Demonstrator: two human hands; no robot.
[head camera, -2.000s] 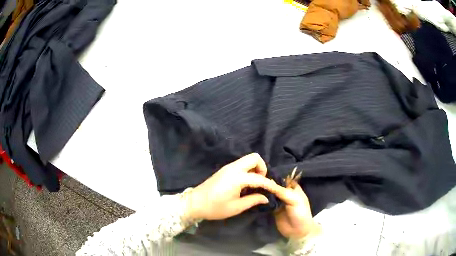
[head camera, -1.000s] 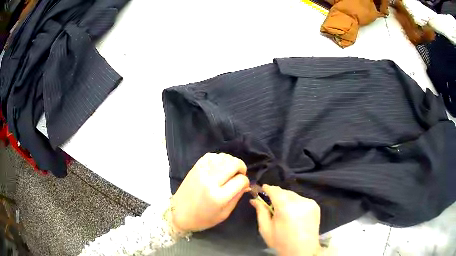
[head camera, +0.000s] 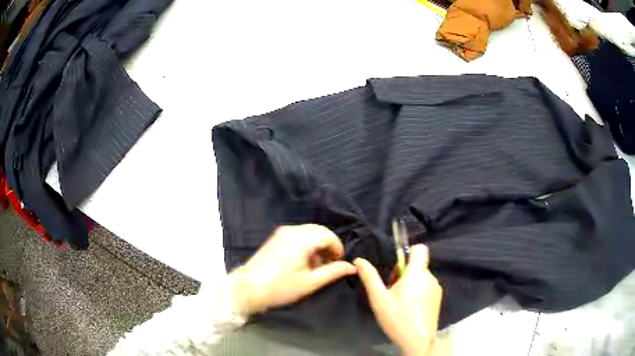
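Observation:
Dark pinstripe trousers (head camera: 459, 146) lie bunched on the white table, their open waist end to the left. My left hand (head camera: 296, 268) pinches the dark cloth near the fly area at the lower middle. My right hand (head camera: 407, 299) is close beside it, its thumb tip near my left fingertips at the cloth. It holds small thread snips (head camera: 400, 243), yellow at the handle, blades pointing up and away, blurred. The cloth between my fingertips is dark, and its detail cannot be made out.
A heap of dark striped trousers (head camera: 97, 118) hangs over the left table edge. An orange-mustard jacket part (head camera: 465, 31), a yellow strip (head camera: 432, 7) and brown fur trim (head camera: 565, 28) lie at the far side. Dark knit cloth (head camera: 613, 90) is far right. Speckled floor shows lower left.
The snips have swung from between my hands to point up and away. My left fingers have opened out somewhat from a closed pinch. The view has shifted slightly.

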